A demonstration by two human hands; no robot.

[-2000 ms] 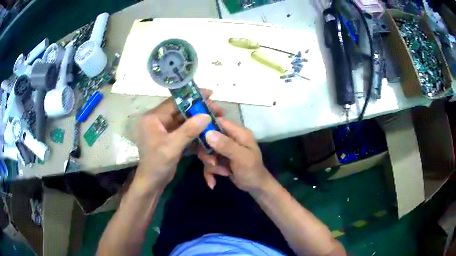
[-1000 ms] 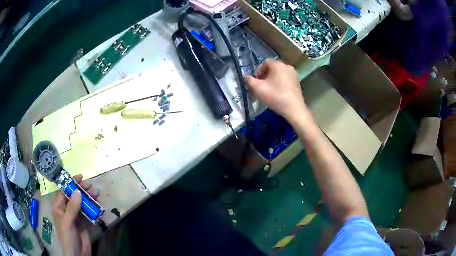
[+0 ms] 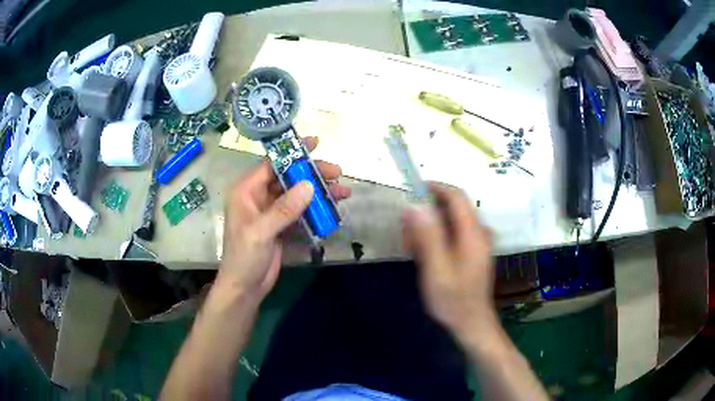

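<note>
My left hand (image 3: 263,227) holds a grey handheld fan body (image 3: 266,102) tilted over the bench's front edge, its round head up and away from me. The open handle shows a small circuit board (image 3: 285,150) below the head and a bright blue cell (image 3: 317,205) along its length; my thumb lies on the cell. My right hand (image 3: 455,251), blurred, holds a pale, translucent, narrow piece (image 3: 406,160) that points up and left over the mat. I cannot tell exactly what it is. The two hands are apart.
Yellowish mat (image 3: 353,86) with two yellow-handled screwdrivers (image 3: 474,137) and small dark pieces. Green board panel (image 3: 470,31) behind. Black electric screwdriver (image 3: 578,149) and parts box (image 3: 686,149) at right. Fan bodies (image 3: 125,142), loose blue cell (image 3: 179,161) and green board (image 3: 185,201) at left.
My right hand has come back from the tools at the right and now holds the pale narrow piece. The view has swung back left. My left hand still holds the fan body.
</note>
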